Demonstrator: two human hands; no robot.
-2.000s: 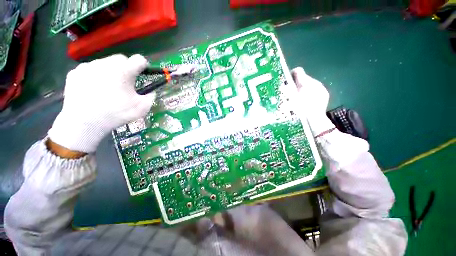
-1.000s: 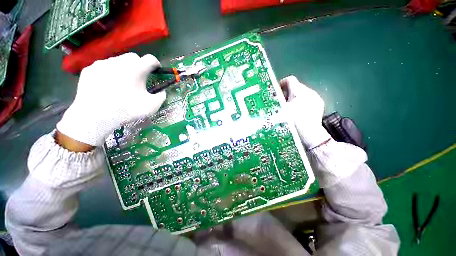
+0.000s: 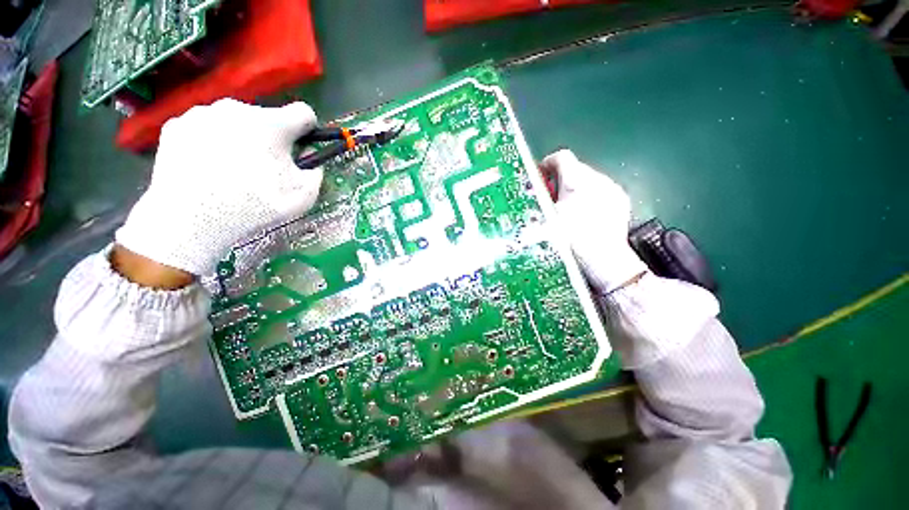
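Observation:
A large green circuit board [image 3: 429, 369] with white border lines is held tilted, solder side up, in front of me. My left hand [image 3: 224, 184], in a white knitted glove, grips side cutters [image 3: 344, 140] with black handles and an orange part near the pivot. The handles look nearly closed and the silvery jaws lie over the upper part of the board. My right hand [image 3: 595, 221], also gloved in white, holds the board's right edge. Its fingertips are partly hidden at the edge. A bright glare band crosses the board's middle.
A black ribbed block [image 3: 674, 254] lies right of my right hand. Spare cutters [image 3: 840, 426] lie open on the lighter green surface at right. Another board [image 3: 145, 45] sits over a red carrier [image 3: 289, 50] at upper left. Yellow tape [image 3: 832, 319] edges the dark green bench.
The board and both hands have shifted left in view. The cutters' jaws have moved across the board towards its upper middle, and the handles look closer together.

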